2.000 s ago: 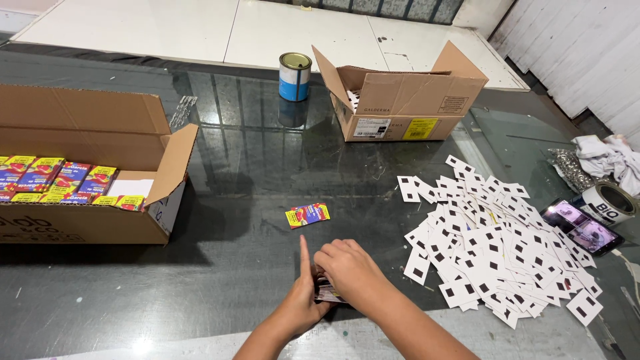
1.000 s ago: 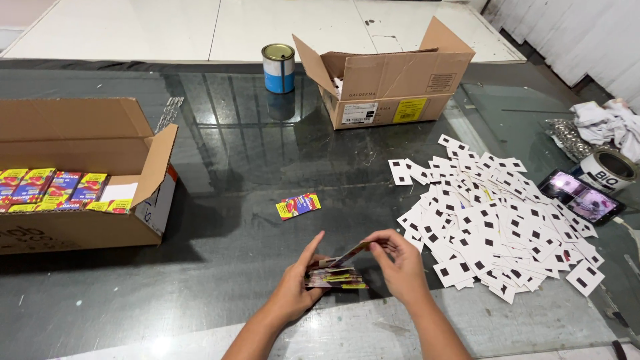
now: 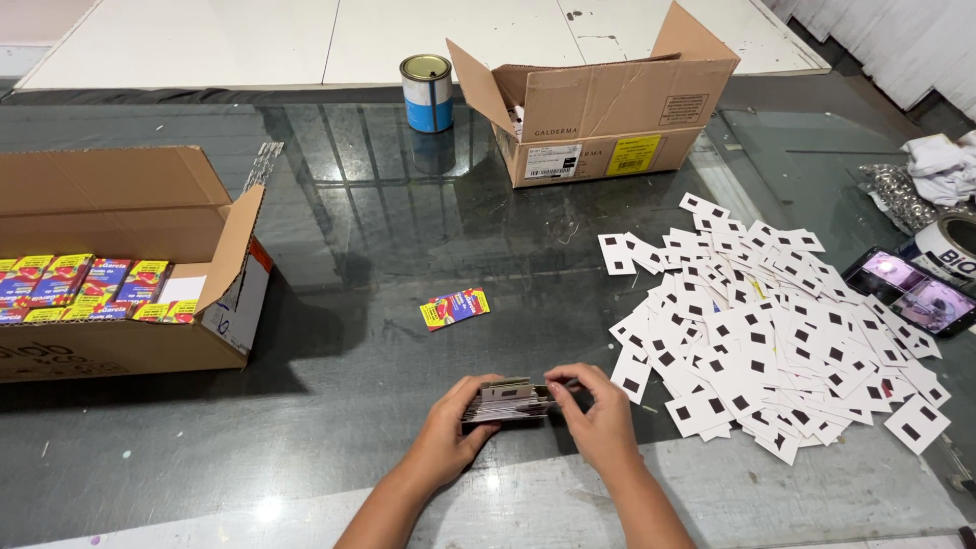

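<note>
My left hand (image 3: 455,427) grips the left end of a stack of small printed cards (image 3: 507,404), held edge-on just above the dark tabletop. At the stack's right end, my right hand (image 3: 591,408) pinches card edges between thumb and fingers; how many it holds cannot be told. Beyond the hands a small red, blue and yellow card (image 3: 455,307) lies flat on the table. To the right spreads a loose heap of white cards with dark squares (image 3: 762,335). An open cardboard box (image 3: 114,354) at the left holds rows of stacked colourful cards (image 3: 103,280).
A second open cardboard box (image 3: 595,99) stands at the back, beside a blue and white metal can (image 3: 428,95). On the right are a smartphone (image 3: 911,290), a large labelled can (image 3: 945,248), a clear bag of metal rings (image 3: 896,194) and a white cloth (image 3: 945,168).
My right hand held a card lifted at an angle over the stack one second ago; now it is at the stack's right end. My left hand has kept its hold.
</note>
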